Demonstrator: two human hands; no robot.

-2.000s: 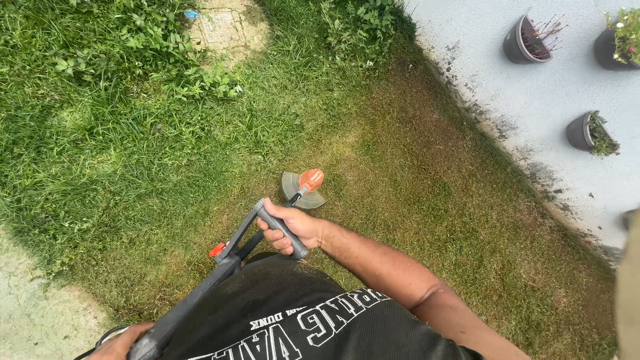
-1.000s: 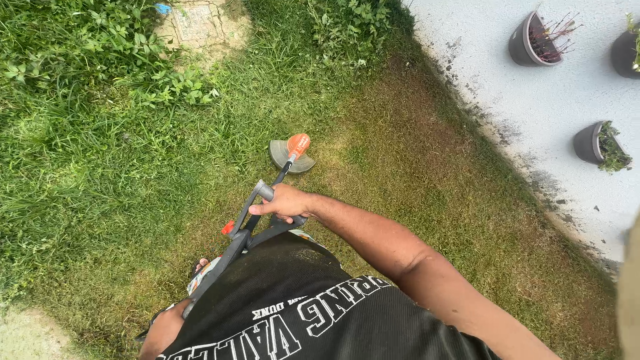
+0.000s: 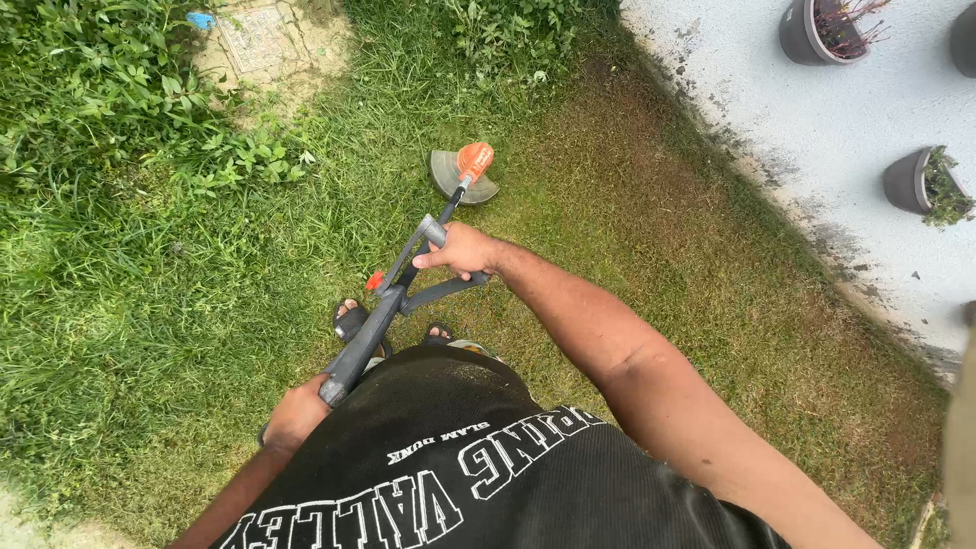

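Observation:
A string trimmer with a dark grey shaft slants across the grass in front of my body. My right hand is closed around the grey front loop handle, thumb towards the left. My left hand grips the rear part of the trimmer at my waist; its fingers are partly hidden. The orange trimmer head and its translucent, worn guard lie over the grass beyond my right hand. An orange-red knob sticks out beside the loop handle's base. The cutting line cannot be made out.
My sandalled feet stand below the shaft. Leafy weeds and a patterned slab are at the upper left. A white wall runs along the right, with plant pots on it. Short, brownish grass borders it.
The trimmer head has moved forward, away from my body, and my left hand has come up from the lower edge. Both sandals now show. The view has shifted somewhat to the right.

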